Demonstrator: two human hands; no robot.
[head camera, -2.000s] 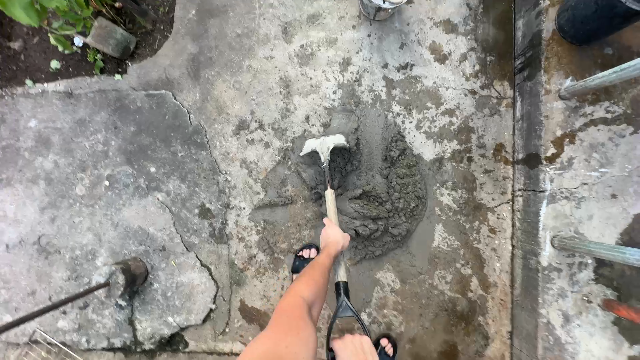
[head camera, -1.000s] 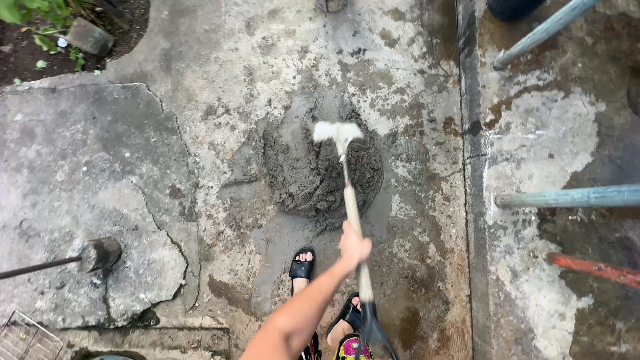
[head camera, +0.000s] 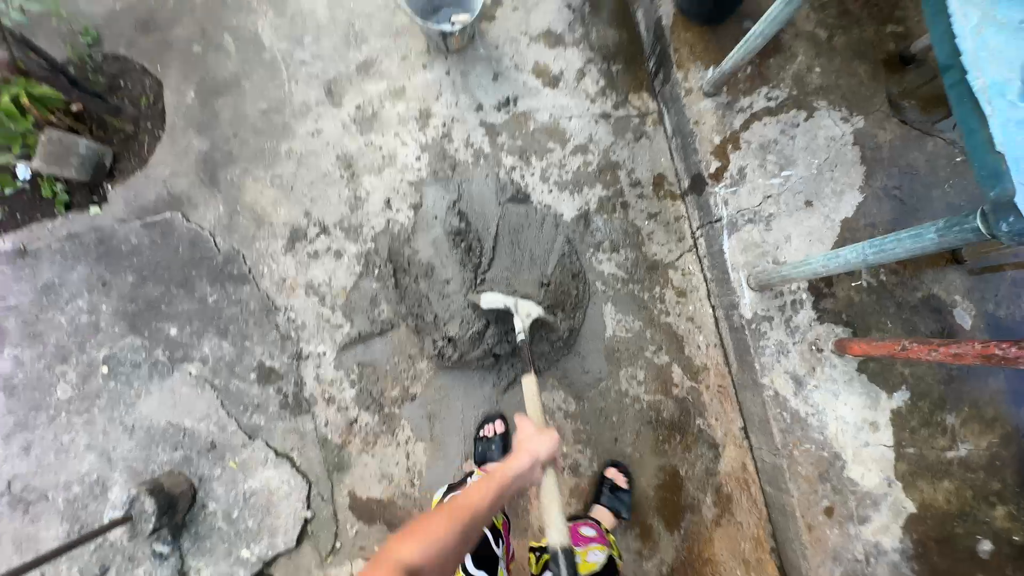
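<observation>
My left hand (head camera: 534, 442) is closed around the pale wooden shaft of a shovel (head camera: 552, 500). The shovel's pale, mortar-smeared head (head camera: 514, 308) is at the near side of a flattened heap of wet grey mortar (head camera: 524, 240) on the concrete ground. The blade's lower part is hidden, so its depth in the mortar cannot be told. The black upper end of the shaft runs out at the bottom edge. My right hand is not in view.
A metal bucket (head camera: 448, 24) stands beyond the heap. Green-blue metal legs (head camera: 872, 252) and a red bar (head camera: 928, 350) are at right. A rod-handled tool with a block-like head (head camera: 164, 502) lies lower left. My sandalled feet (head camera: 492, 440) stand near the heap.
The shovel head has come from the middle of the heap to its near side. The mortar's surface has changed shape and shows smoother faces. My right hand, seen at the handle earlier, has left the view.
</observation>
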